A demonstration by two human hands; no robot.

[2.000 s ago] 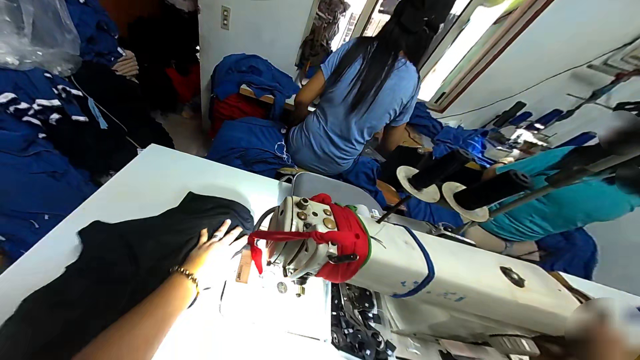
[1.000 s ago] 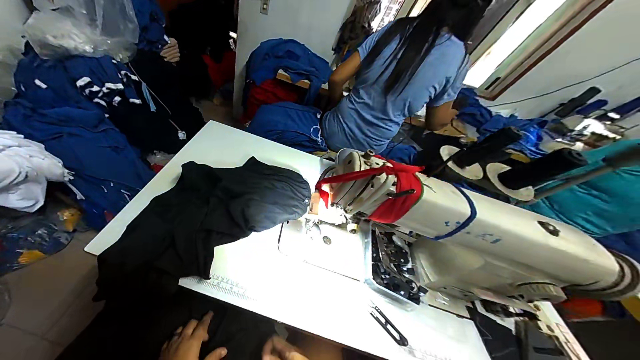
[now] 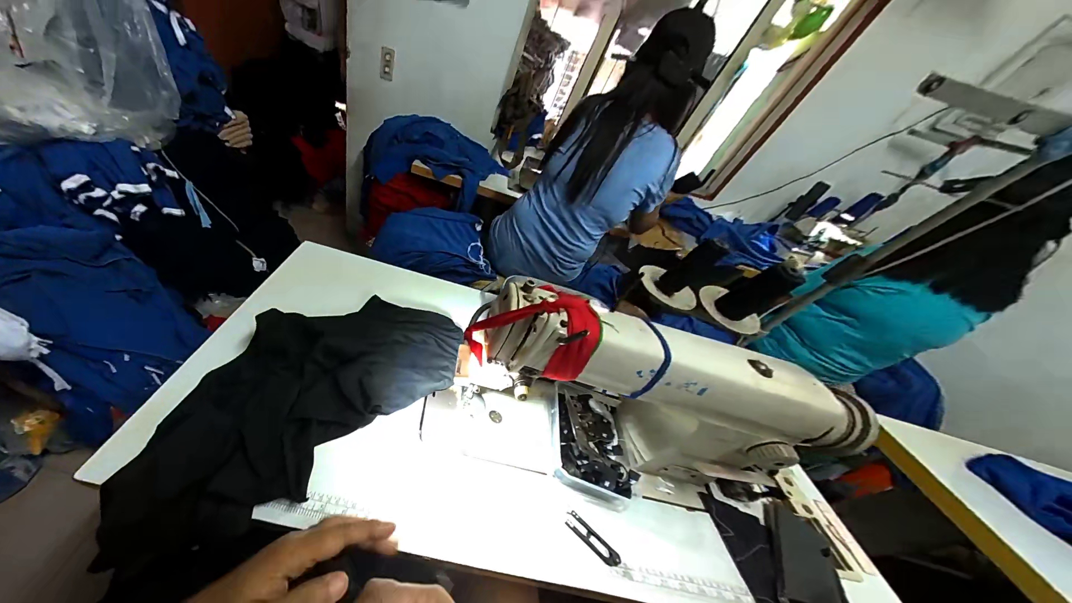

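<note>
Dark fabric lies bunched on the left of the white sewing table, its far end beside the needle area of an industrial sewing machine. At the table's near edge my left hand rests at black cloth, thumb and fingers bent; whether it pinches the cloth is unclear. Close on its right, my right hand shows only in part at the bottom of the view, its fingers hidden. A red cloth strip is tied round the machine's head. Thread snips lie on the table, right of my hands.
A clear plastic box of small dark parts sits beside the needle plate. Black thread cones stand behind the machine. Piles of blue garments lie at left. A person in a blue shirt sits ahead; another in teal is at right.
My left hand was on the dark fabric near the needle two seconds ago, then came back to the table's near edge. My right hand moved from the machine's far right end to beside it.
</note>
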